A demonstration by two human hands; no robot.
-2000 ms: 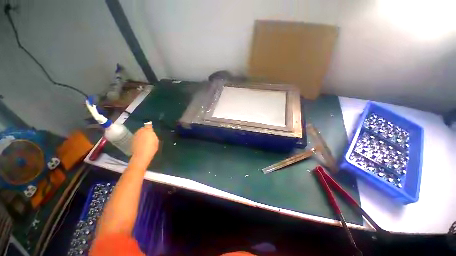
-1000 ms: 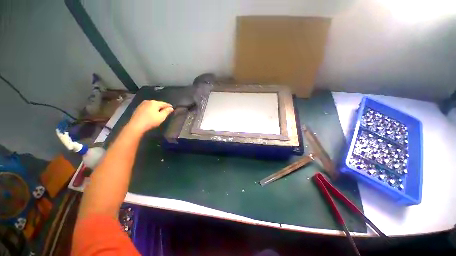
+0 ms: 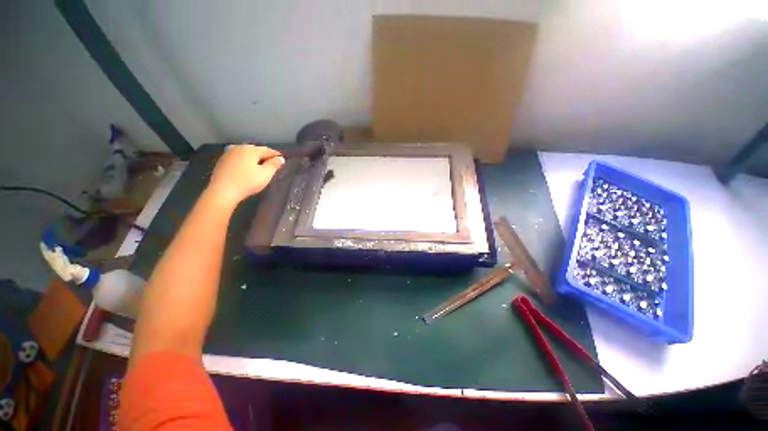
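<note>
My left hand [image 3: 242,172] is closed around the handle of a thin dark tool [image 3: 295,154], at the back left of the framed unit. The tool reaches over the unit's left rim; its far end is hard to make out. The framed unit [image 3: 383,244] has a pale flat rectangle inside a wide grey-brown metal rim, on a dark blue base. A small dark mark [image 3: 328,177] shows at the pale surface's left edge. My right hand is not in view.
Flat metal strips [image 3: 472,292] and red-handled tongs [image 3: 552,349] lie right of the unit. A blue tray [image 3: 680,261] of shiny parts is at the right. A spray bottle [image 3: 118,290] stands by my left forearm. Cardboard [image 3: 455,80] leans behind; a dark round object [image 3: 318,132] is behind the unit.
My left hand has moved from beside the spray bottle up to the unit's back left, and the dark tool now shows in it. The view has shifted.
</note>
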